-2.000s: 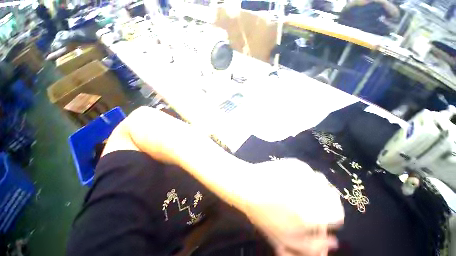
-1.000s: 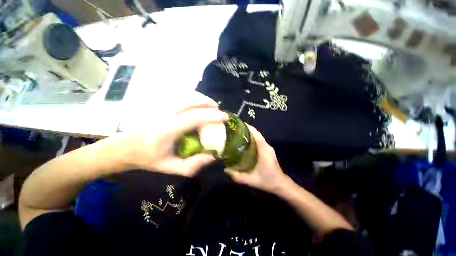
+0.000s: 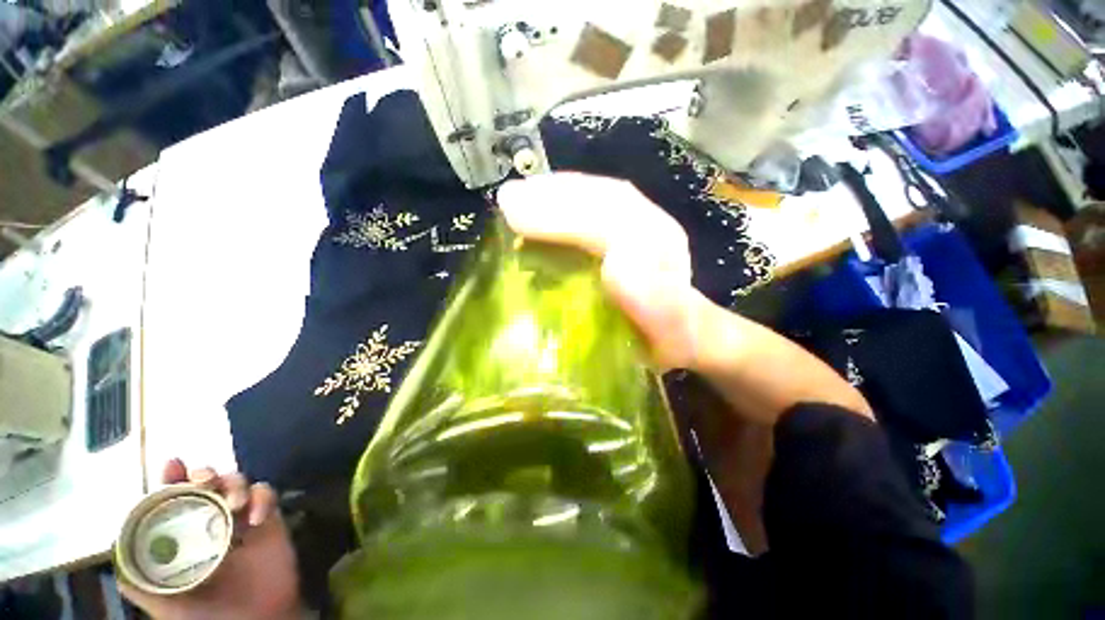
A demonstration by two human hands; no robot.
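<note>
A large transparent yellow-green bottle (image 3: 533, 412) fills the lower middle, close to the camera. My right hand (image 3: 618, 242) grips its far end; its neck is hidden. My left hand (image 3: 242, 557) is at the lower left, holding a round bottle cap (image 3: 176, 541) with a pale ring, apart from the bottle. The black embroidered panel (image 3: 285, 400) with gold flowers lies on the white table behind the bottle. The cream-white sewing machine head (image 3: 479, 73) stands over it; the needle area is partly hidden by my right hand.
A yellow-orange tool (image 3: 745, 194) and dark-handled scissors (image 3: 909, 170) lie right of the machine. Blue crates (image 3: 1012, 363) stand at the right with black pieces draped over them. A pink cloth (image 3: 943, 91) is in a blue container at the upper right. Another machine part (image 3: 34, 388) is at the left edge.
The bottle has come up close to the camera in my right hand. My left hand has moved away to the lower left with the cap. The view has shifted right.
</note>
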